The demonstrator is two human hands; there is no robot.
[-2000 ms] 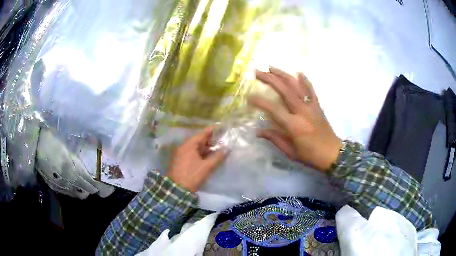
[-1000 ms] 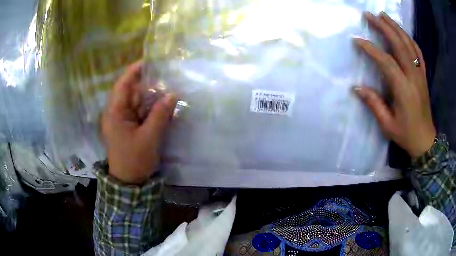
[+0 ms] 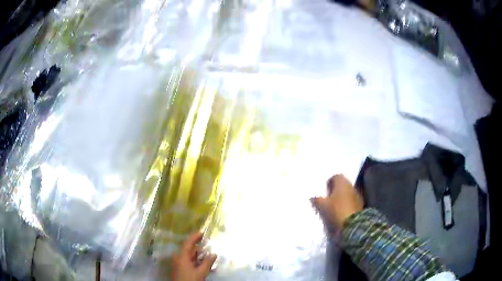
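Observation:
A clear garment bag (image 3: 264,208) lies flat in front of me, washed out by glare, with yellow print and part of a barcode sticker (image 3: 264,267) at the bottom edge. My left hand (image 3: 192,260) is at its lower left, cut off by the frame edge, fingers curled at the bag; whether it grips is unclear. My right hand (image 3: 338,202) is at the bag's right side, fingers bent toward the edge; glare hides the contact. A folded dark grey shirt (image 3: 391,189) with pointed collar and white hang tag (image 3: 447,209) lies just right of my right hand.
Piled clear bags (image 3: 88,137) with yellow print cover the left of the table. White sheets (image 3: 426,88) lie at the upper right. Shiny bagged items (image 3: 410,27) sit at the far right edge. Pale cloth (image 3: 52,262) is at the lower left.
The view has shifted and shows more of the table. The barcode sticker is now low in the picture. The folded shirt is back in view. Both hands appear lower and closer together.

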